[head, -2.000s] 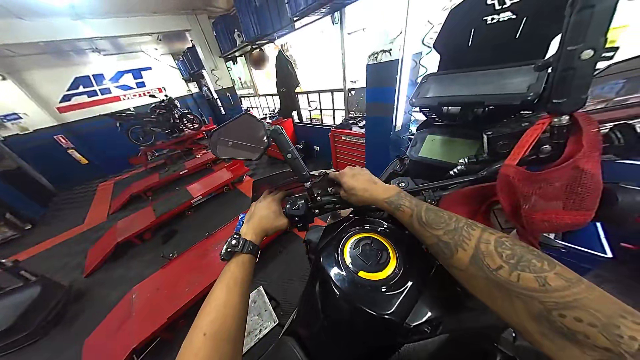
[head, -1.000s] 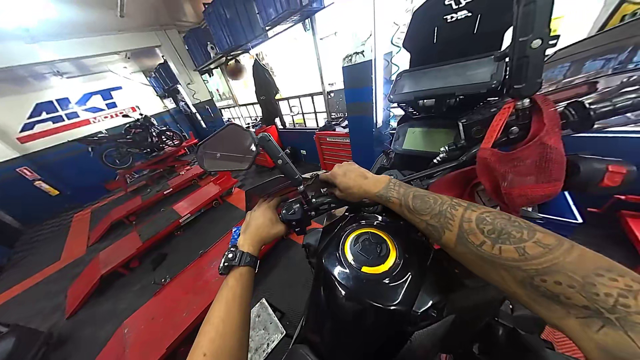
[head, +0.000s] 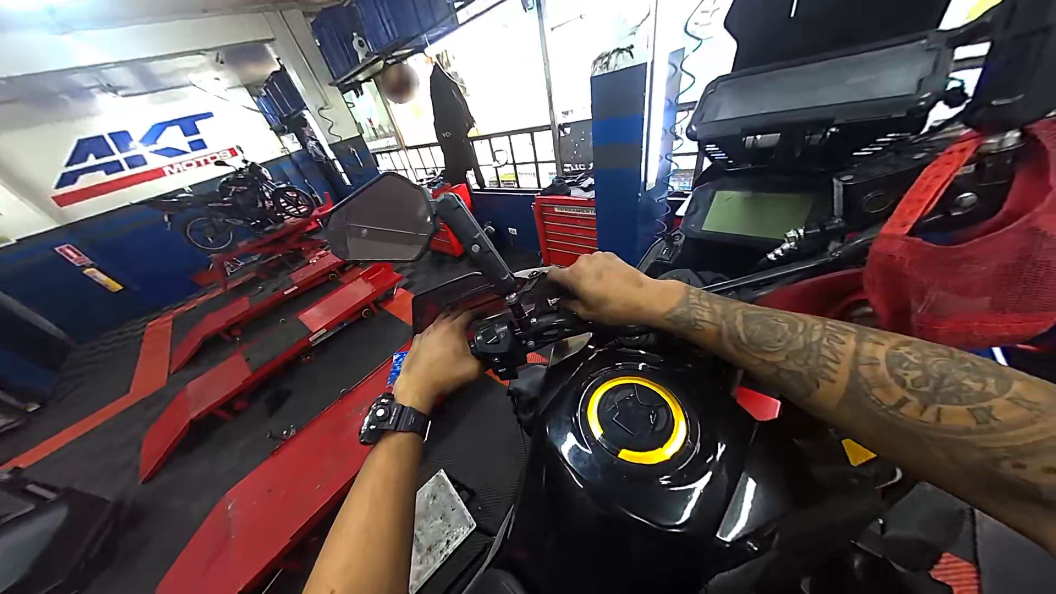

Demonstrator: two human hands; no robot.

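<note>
My left hand (head: 441, 355), with a black watch on the wrist, lies at the left end of the motorcycle's handlebar, beside the switch housing (head: 497, 340); its fingertips reach behind and its grip is hidden. My right hand (head: 601, 289) has curled fingers at the bar area just right of the mirror stem (head: 478, 247); what it touches is not clear. The mirror (head: 384, 219) stands above my left hand. Below both hands is the black fuel tank (head: 569, 462) with a yellow-ringed cap (head: 635, 419). A display (head: 757, 213) sits beyond my right forearm.
Red mesh cloth (head: 961, 272) hangs over the bars at right. Red lift ramps (head: 247, 495) run along the left floor. A speckled metal plate (head: 441, 528) lies beside the tank. A red tool chest (head: 568, 229) and a blue pillar (head: 619, 157) stand ahead; another motorcycle (head: 239, 202) is on a lift.
Both hands stay around the left handlebar and mirror stem, with only slight shifts. The view has moved somewhat.
</note>
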